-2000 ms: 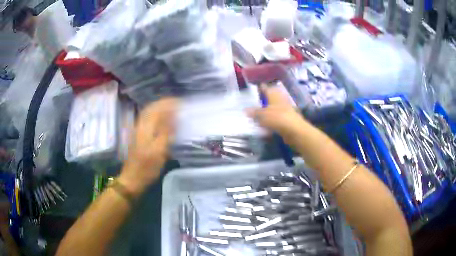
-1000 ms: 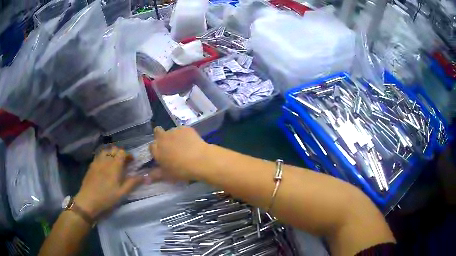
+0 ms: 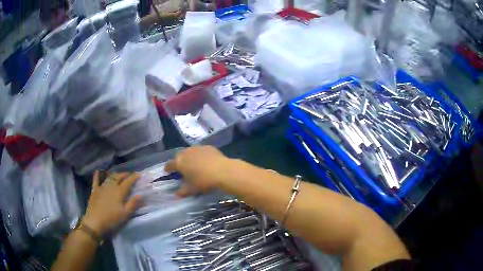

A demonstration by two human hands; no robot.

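Observation:
A clear plastic box (image 3: 125, 165) lies behind the white parts tray (image 3: 126, 244), with a pale sheet (image 3: 151, 185) over its contents. The tray holds a heap of silver wired metal cylinders (image 3: 227, 241). My left hand (image 3: 110, 204) rests at the left end of the sheet, fingers spread and holding nothing visible. My right hand (image 3: 198, 168) is over the right part of the sheet, fingers closed around a slim dark pen-like tool (image 3: 166, 177), which points left. My right hand hides part of the sheet.
Stacked translucent bags or boxes (image 3: 114, 106) stand behind at left. A clear bin with white slips (image 3: 214, 138) and a bin of small packets (image 3: 249, 95) stand behind my right hand. Blue crates of silver parts (image 3: 318, 153) are at right. A person's bare arm shows at the top.
The view has swung right since two seconds ago, and the hands blur less. Since one second ago, my right hand has shifted slightly over the sheet, showing more of it and the dark tool.

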